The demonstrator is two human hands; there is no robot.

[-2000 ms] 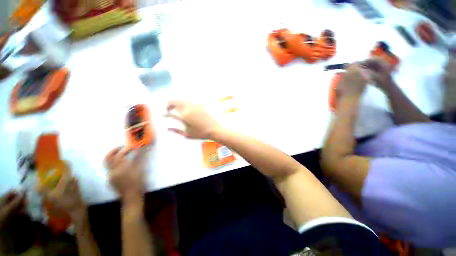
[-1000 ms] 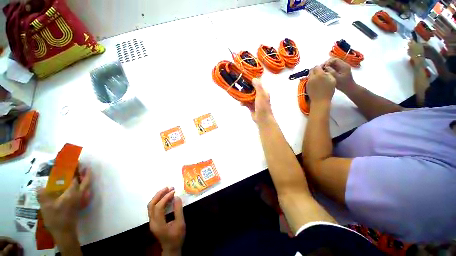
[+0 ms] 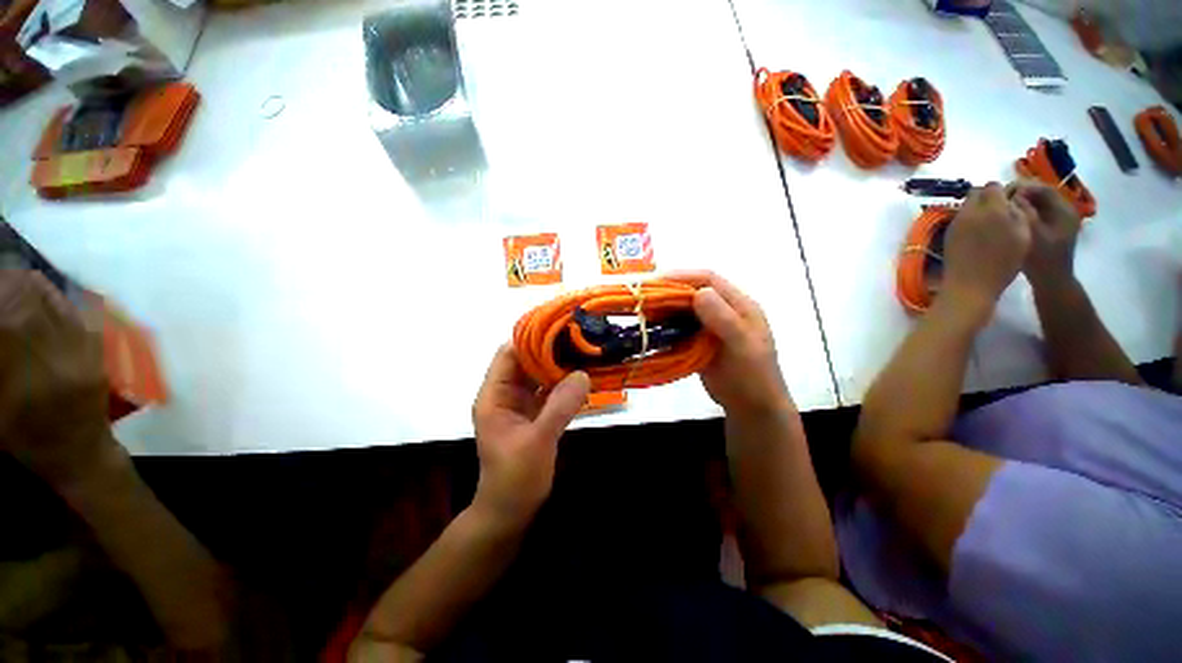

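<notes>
An orange coiled cable point(image 3: 542, 339) with black connectors and a pale band across its middle is held up near the table's front edge. My left hand point(image 3: 516, 421) grips its left end, thumb on the near side. My right hand point(image 3: 745, 343) grips its right end. Two orange insert cards with white code patches lie flat beyond the coil, one on the left point(image 3: 533, 259) and one on the right point(image 3: 626, 247). The card stack point(image 3: 605, 400) is mostly hidden under the coil. Clear plastic trays point(image 3: 415, 67) stand nested at the far side, with another see-through piece in front.
Three coiled cables point(image 3: 863, 118) lie beyond a table seam. A neighbour's hands point(image 3: 1005, 233) work over another coil point(image 3: 922, 263) at right, near a black connector point(image 3: 937, 188). At left are a person's hand point(image 3: 52, 376) and orange cartons point(image 3: 114, 140).
The coil has come from the far right to in front of me. My left hand, empty before, now holds its left end. The view has shifted, and the coil now covers most of the card stack.
</notes>
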